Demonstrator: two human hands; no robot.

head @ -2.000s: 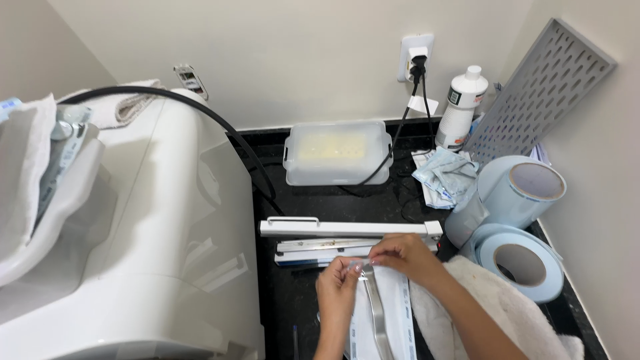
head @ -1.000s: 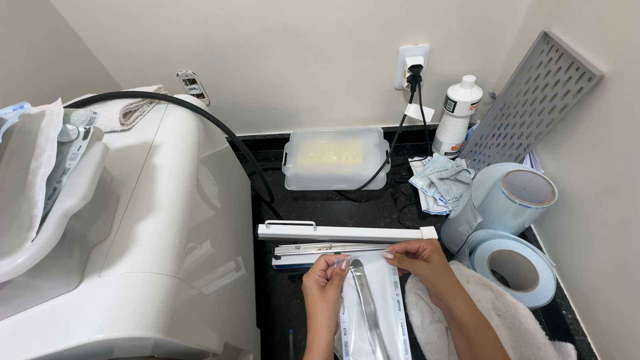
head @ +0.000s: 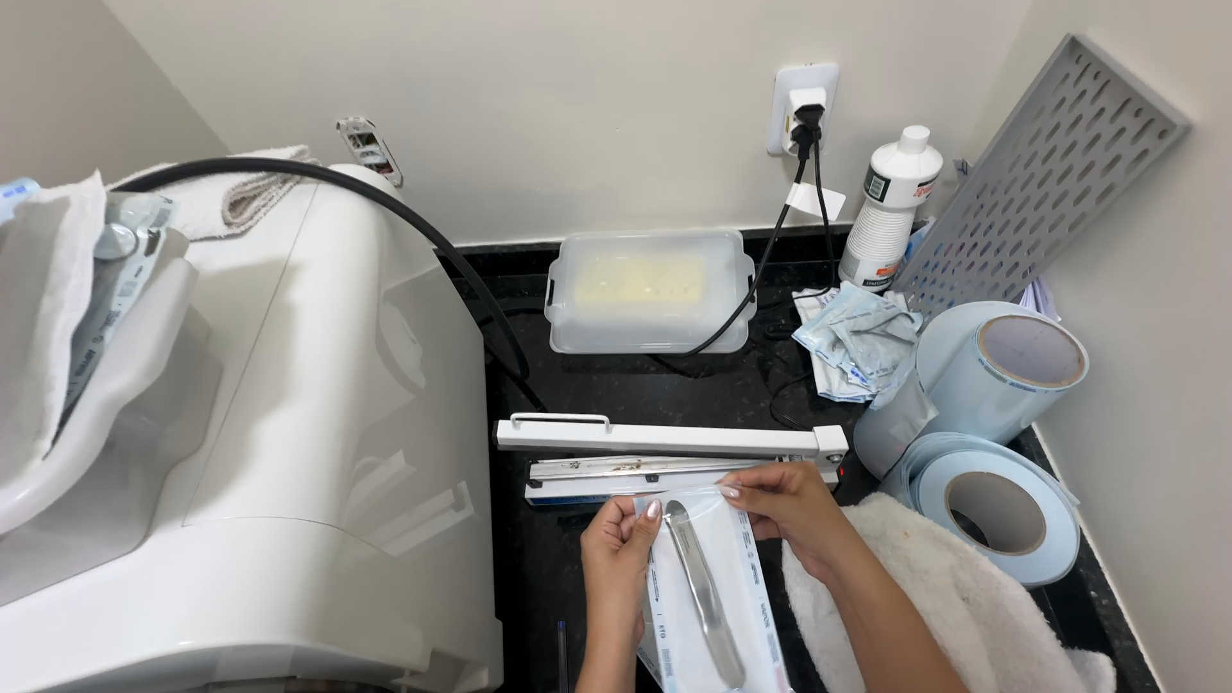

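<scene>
My left hand point(head: 621, 539) pinches the upper left edge of a sterilization pouch point(head: 743, 577) with a clear front and printed borders. My right hand point(head: 784, 505) grips the pouch's upper right corner between thumb and fingers. Inside the pouch lies a flat metal instrument point(head: 705, 597) with a rounded end, slanting down to the right. Just beyond the pouch's top edge stands a white bar heat sealer point(head: 664, 438), its long arm raised above the base. The lower end of the pouch runs close to the bottom of the view.
A white machine point(head: 385, 385) fills the left side. A lidded plastic container point(head: 650, 294) sits by the wall. On the right are pouch rolls point(head: 1025, 371), crumpled pouches point(head: 861, 332), a white bottle point(head: 890, 207), a perforated grey tray point(head: 1049, 173) and a towel point(head: 924, 577). Black cables point(head: 770, 250) cross the dark counter.
My right hand has moved away from my left hand, from beside it to the pouch's other top corner. The pouch's top is now spread between both hands, near the sealer.
</scene>
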